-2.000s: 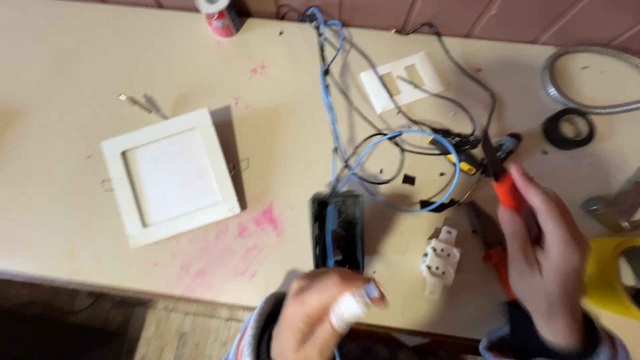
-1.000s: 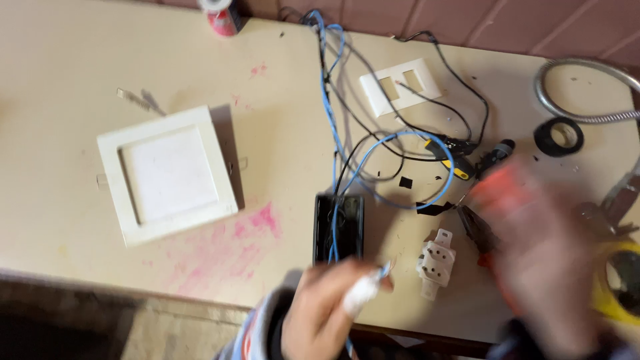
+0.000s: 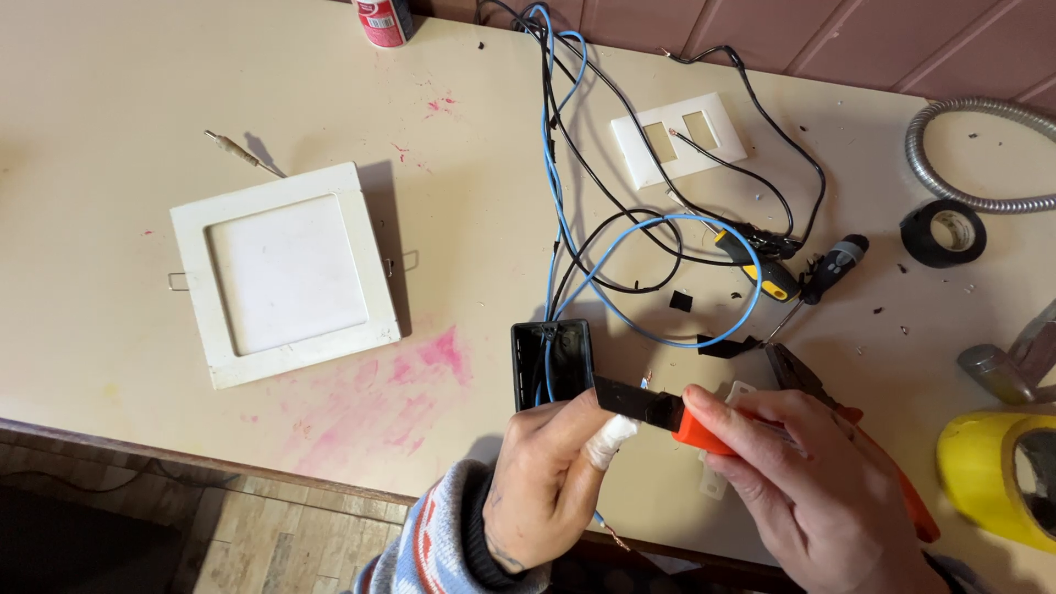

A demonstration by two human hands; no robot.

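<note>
My left hand (image 3: 549,483), its thumb wrapped in white, pinches a blue wire; bare copper strands (image 3: 647,379) show above the fingers and a stripped end (image 3: 615,538) hangs below. In my right hand (image 3: 817,487) is a knife with an orange handle (image 3: 701,433), its dark blade (image 3: 635,402) lying across the left fingertips. Just above the left hand stands a black plastic box (image 3: 551,363) with blue and black wires running into it. A white socket module (image 3: 714,474) is mostly hidden behind the right hand, as are pliers with orange handles (image 3: 903,487).
A square white LED panel light (image 3: 289,276) lies left. Beyond the hands are a white wall plate (image 3: 678,140), looped blue cable (image 3: 755,289), a yellow-black screwdriver (image 3: 763,268), another screwdriver (image 3: 833,268), black tape (image 3: 943,233), a yellow tape roll (image 3: 994,478) and metal conduit (image 3: 916,157).
The right hand has come down and left with the knife, from beside the screwdrivers to the left hand. The blade now meets the left fingertips.
</note>
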